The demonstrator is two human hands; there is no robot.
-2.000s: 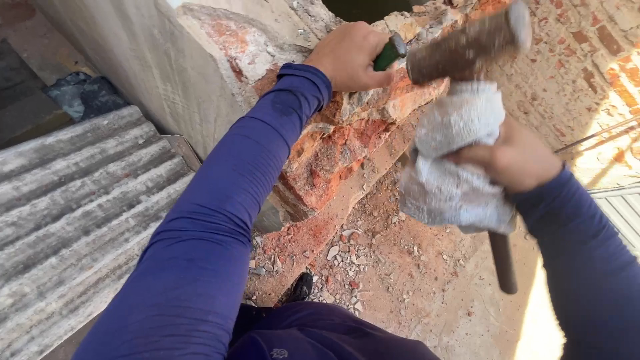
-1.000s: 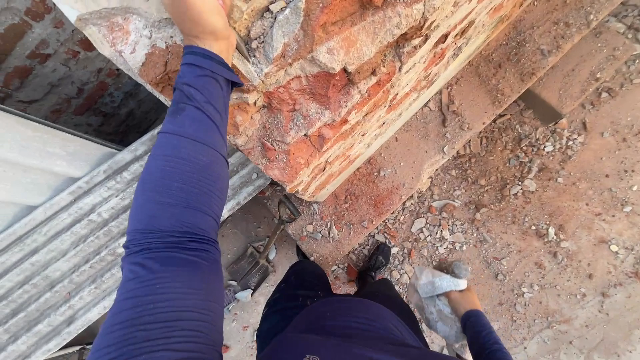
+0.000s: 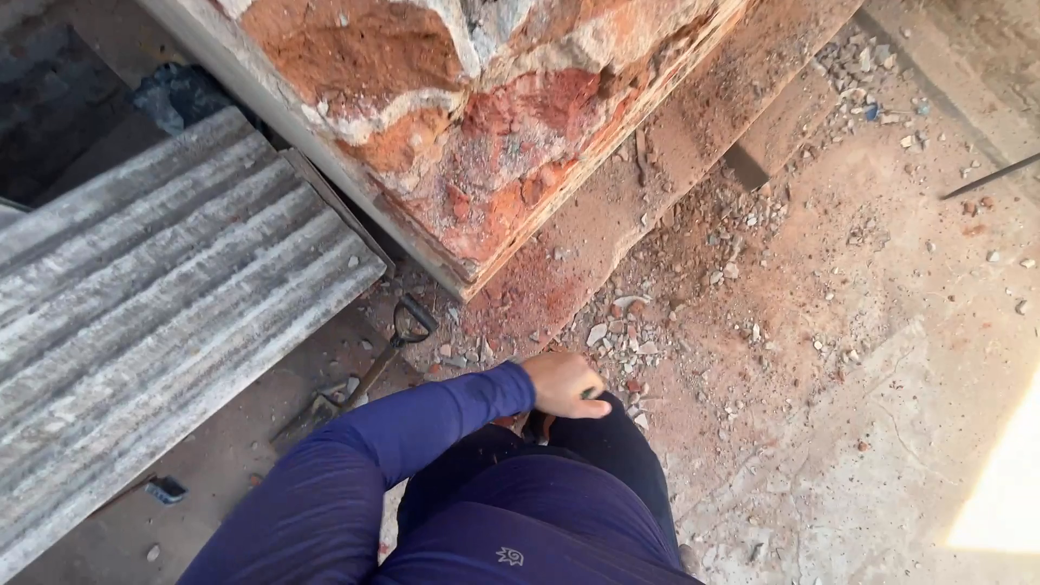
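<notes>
My left hand [image 3: 566, 385] is closed in front of my thighs, around something of which only a small dark green end shows; it looks like the green-handled tool seen earlier, though most of it is hidden. Below and ahead of me, the broken top of a brick wall [image 3: 520, 114] shows rough orange and red brick with pale mortar, and its near corner points towards my feet. The hand is apart from the wall. My right hand is out of view, and so is the hammer.
Corrugated roofing sheet [image 3: 179, 301] lies at the left. Between it and my legs rests a small shovel [image 3: 374, 374] with a black D-handle. Rubble [image 3: 630, 337] is scattered on the dusty ground beside the wall's foot. A thin dark rod [image 3: 991, 176] is at the right edge.
My left hand has come down off the wall to in front of my thighs. The right hand, which held a hammer and a whitish wrapped bundle two seconds ago, has left the view.
</notes>
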